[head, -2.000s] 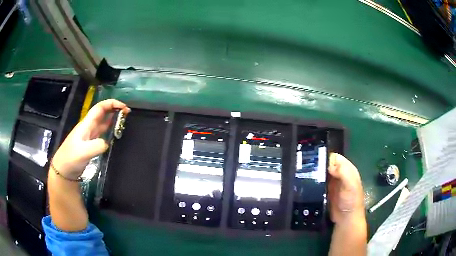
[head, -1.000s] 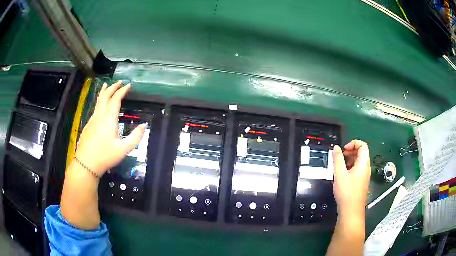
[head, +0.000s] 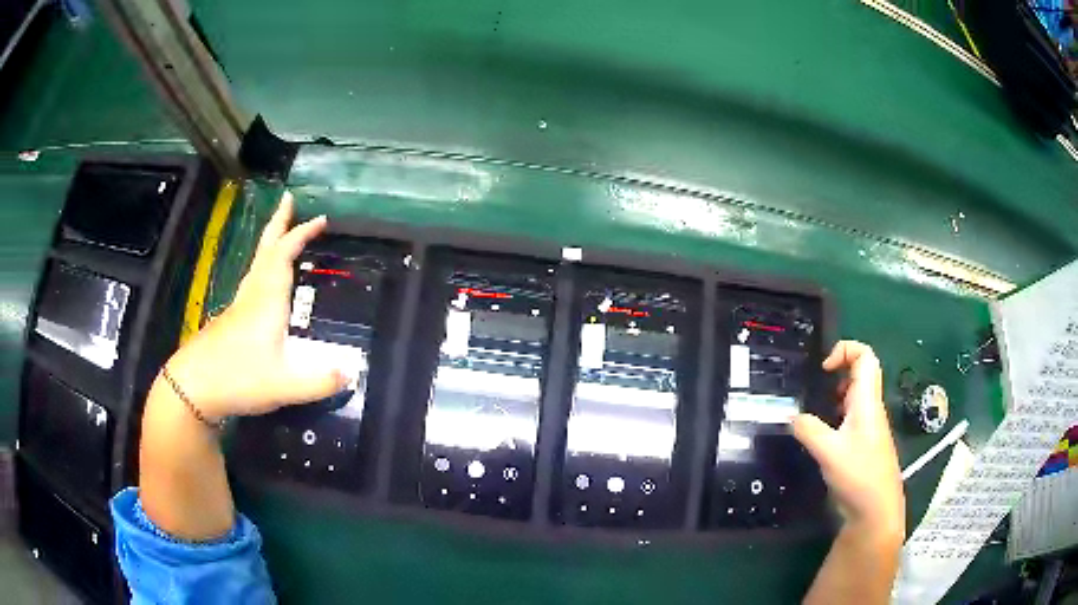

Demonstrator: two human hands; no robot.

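Observation:
A black four-slot phone tray point(head: 550, 520) lies on the green surface, with a smartphone lying face up in each slot. The two middle phones, such as the centre-left one point(head: 482, 396), show a bright camera view with red text at top. My left hand point(head: 242, 343) is over the leftmost phone point(head: 310, 440), fingers spread at its left edge and thumb on or over the screen. My right hand point(head: 854, 443) is at the right edge of the rightmost phone point(head: 757, 408), thumb and fingers apart; its fingertips are near the tray's side.
Another filled phone tray point(head: 127, 278) stands at left beside yellow tape point(head: 210, 254) and a metal post point(head: 177, 83). At right are a small round fitting point(head: 932, 408), a white stick point(head: 936, 449), a long printed paper strip point(head: 1005, 473) and a colour chart point(head: 1052, 514).
Two seconds ago the left slot was bare and my left hand held a phone on edge; that phone now lies in the slot. My right hand has let go of the rightmost phone.

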